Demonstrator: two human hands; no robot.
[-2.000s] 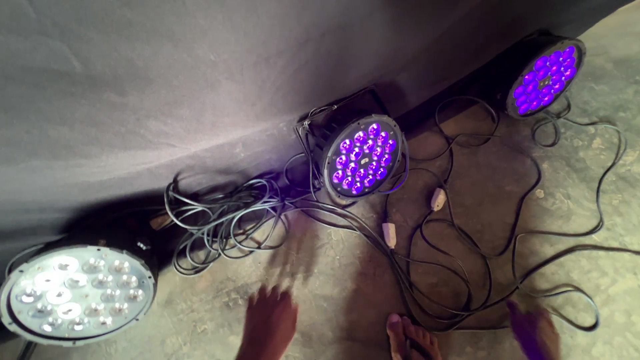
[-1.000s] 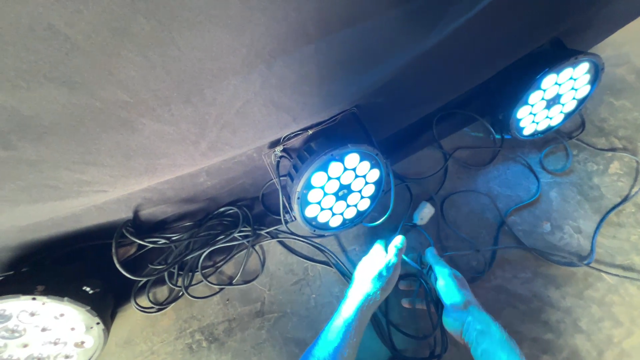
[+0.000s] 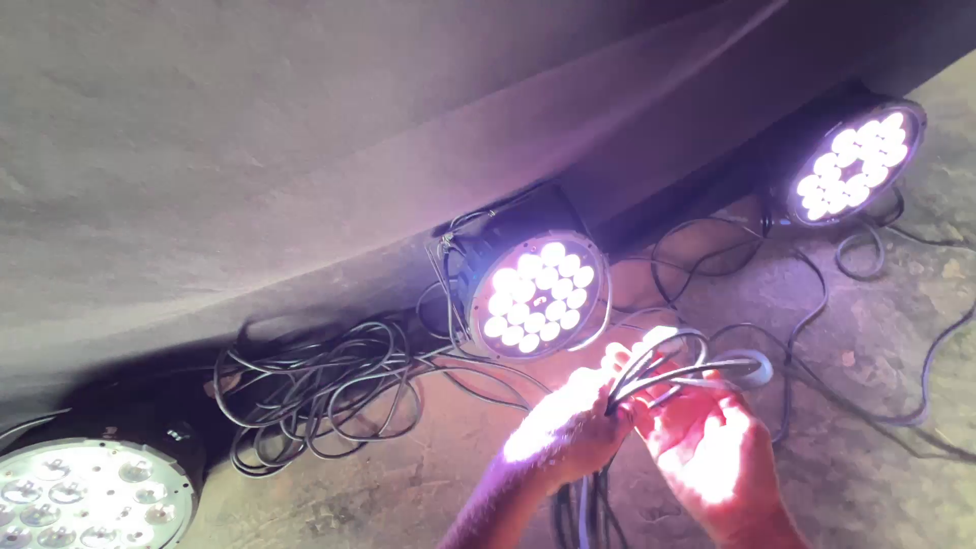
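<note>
My left hand (image 3: 587, 427) is closed around a bundle of dark cables (image 3: 667, 374), whose loops stick out above the fist and whose lower lengths hang below it. Close on the right, my right hand (image 3: 713, 442) is palm up with its fingers curled beside the same loops; strong light washes out the fingertips, and whether it grips a cable cannot be told. Just above and left of both hands stands a round LED par light (image 3: 540, 297), lit whitish-purple, with its bracket and thin wires at its left side.
Another lit LED par light (image 3: 854, 171) stands at the upper right, and a third (image 3: 99, 496) at the lower left. A tangled cable pile (image 3: 328, 396) lies between the left and middle lights. More cables (image 3: 820, 305) trail over the floor at right. A grey cloth (image 3: 267, 137) hangs behind.
Both hands, low and apart two seconds ago, have come together near the middle light. The left hand has raised looped cable off the floor. The lights went from purple to blue to whitish.
</note>
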